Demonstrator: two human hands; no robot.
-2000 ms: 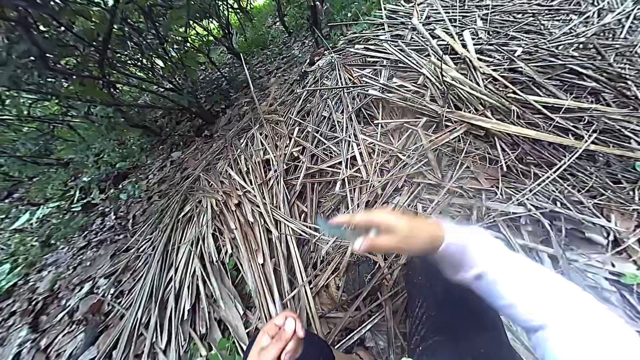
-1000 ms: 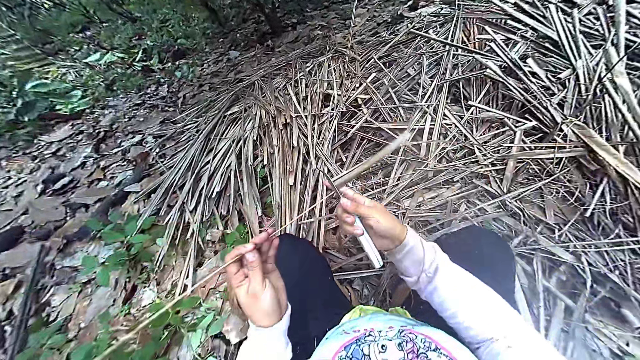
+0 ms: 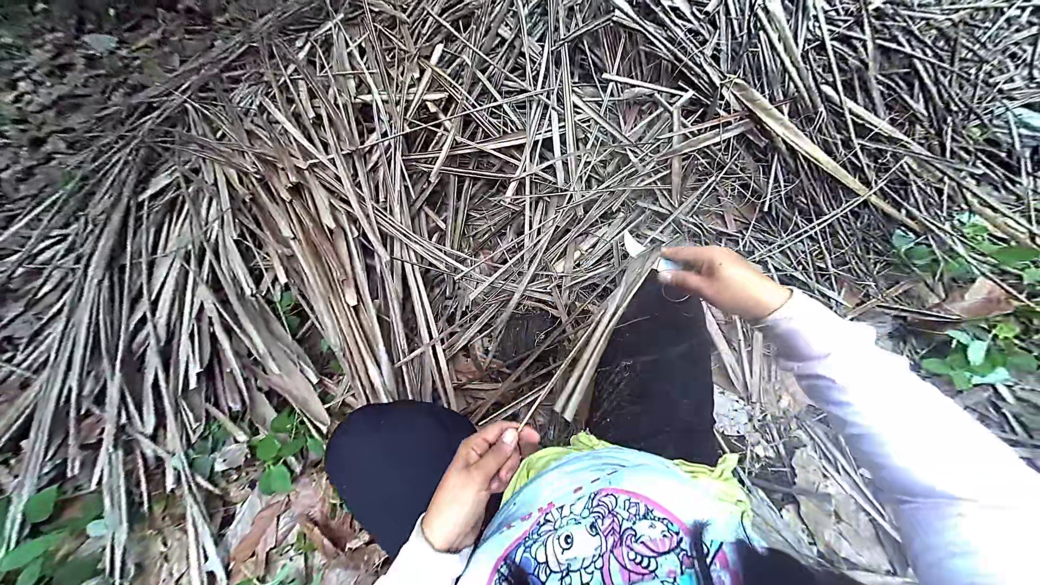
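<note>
My left hand (image 3: 485,475), low in the middle, pinches the thin end of a dry leaf strip (image 3: 605,337) between thumb and fingers. The strip slants up and right from there to my right hand (image 3: 719,280). My right hand is closed on a small tool, whose pale curved tip (image 3: 634,244) looks like a knife blade and shows beside the strip's upper end. The fingers hide most of the tool. Whether the right fingers also hold the strip, I cannot tell.
Dry leaf strips and stalks (image 3: 487,162) cover the ground ahead. A denser bundle (image 3: 317,244) leans at the left, near my knee (image 3: 398,467). Green plants grow at the lower left (image 3: 276,459) and at the right (image 3: 987,349). A long stalk (image 3: 804,146) crosses the upper right.
The view has shifted. One second ago a long, thin strip slanted across both hands; now a wider strip runs between them. My right hand has moved farther from the left.
</note>
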